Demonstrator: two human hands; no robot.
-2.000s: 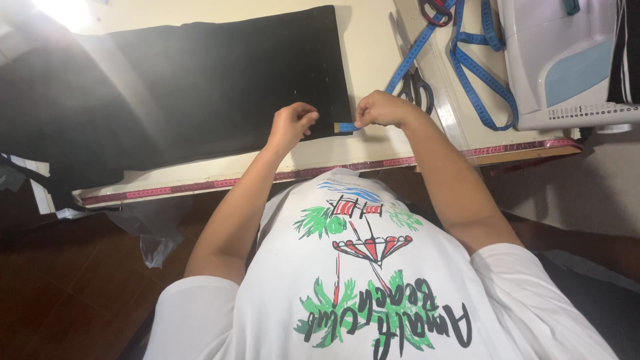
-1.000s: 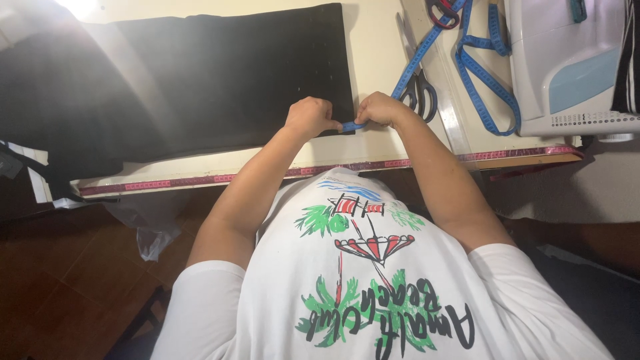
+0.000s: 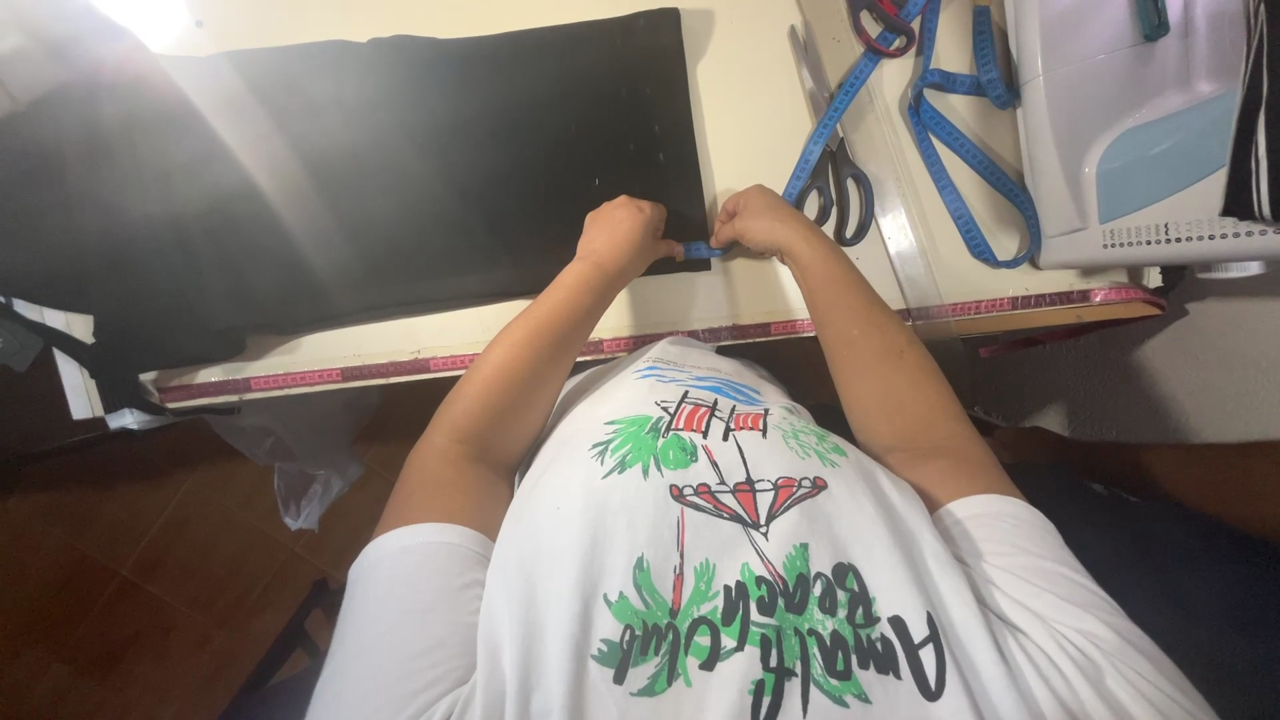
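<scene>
Black fabric (image 3: 400, 180) lies flat on the table, its straight end at the right. At that end's near corner, my left hand (image 3: 628, 235) rests on the cloth and pinches the end of a blue measuring tape (image 3: 697, 250) with thumb and fingers. Just right of the fabric edge, my right hand (image 3: 757, 222) grips the same tape between thumb and fingertips. From behind my right hand the tape runs up past black-handled scissors (image 3: 838, 190), then loops down at the right. A short stretch of tape shows between my hands, along the fabric's near edge.
Red-handled scissors (image 3: 882, 25) lie at the top. A white sewing machine (image 3: 1120, 130) stands at the right. A pink measuring tape (image 3: 450, 363) is fixed along the table's front edge. A clear plastic bag (image 3: 300, 460) hangs below, and striped fabric (image 3: 1255, 120) is at the far right.
My left hand has moved right from above the fabric to the tape's end and closed on it. My right hand has stayed at the fabric's corner, holding the tape.
</scene>
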